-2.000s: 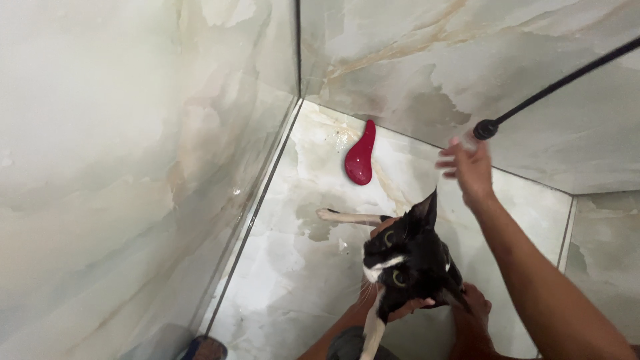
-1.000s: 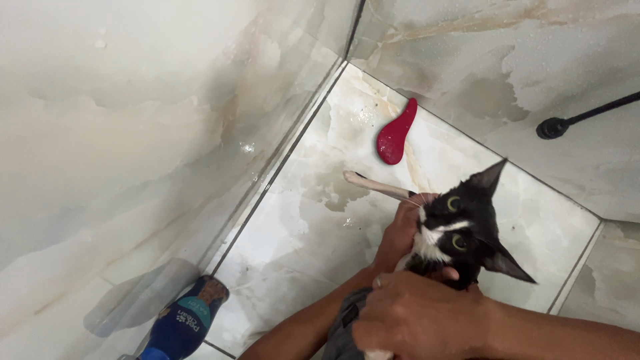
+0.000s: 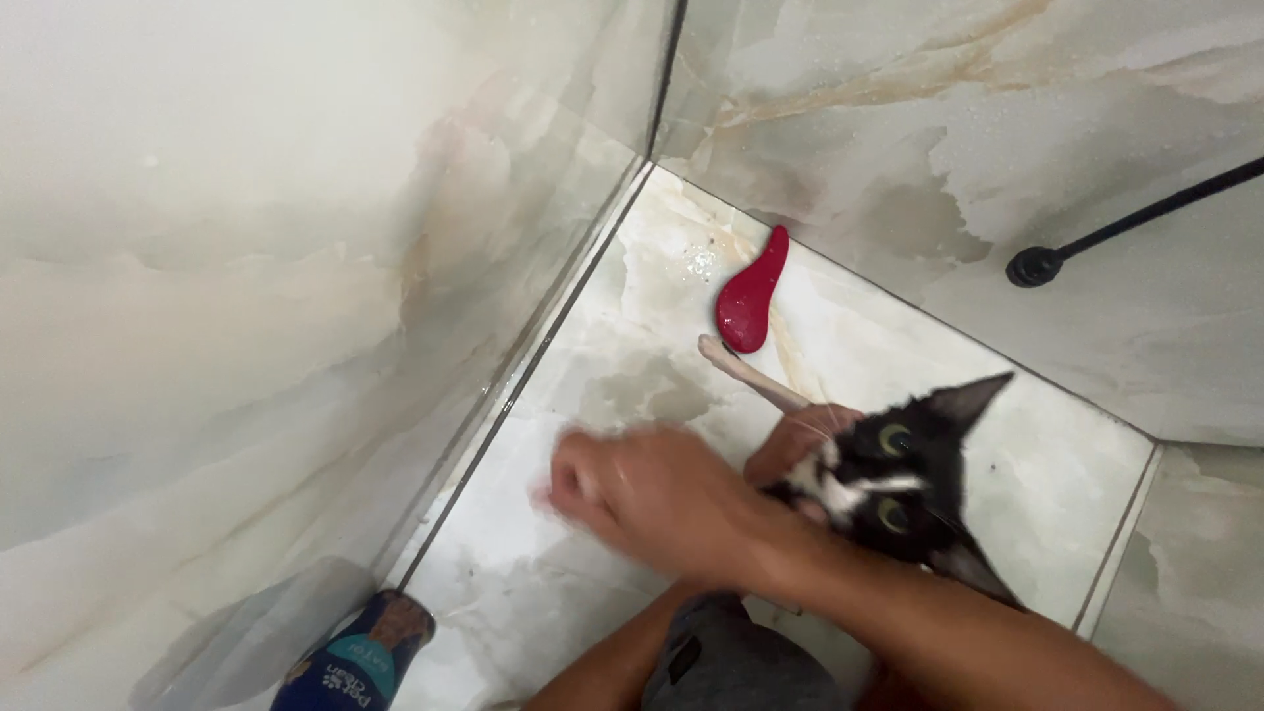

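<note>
A wet black-and-white cat (image 3: 889,484) looks up at the lower right, one pale foreleg stretched out over the tiled floor. My left hand (image 3: 805,444) grips the cat below its chin; part of that hand is hidden. My right hand (image 3: 642,494), blurred, crosses in front of the cat's chest and reaches left over the floor, fingers curled; nothing can be seen in it. Close to the tip of the foreleg lies a red hairbrush (image 3: 752,301), its back facing up. A dark blue pet shampoo bottle (image 3: 365,657) is at the bottom left.
Marble-look walls (image 3: 247,247) meet the floor (image 3: 652,395) in a corner behind the brush. A black hose or rod with a round end (image 3: 1035,267) runs along the right wall. Grey cloth (image 3: 741,657) shows at the bottom edge, between the arms.
My right hand was by the black rod's end two seconds ago, then at the cat's chest, and is now further left over the floor. My left hand stays at the cat.
</note>
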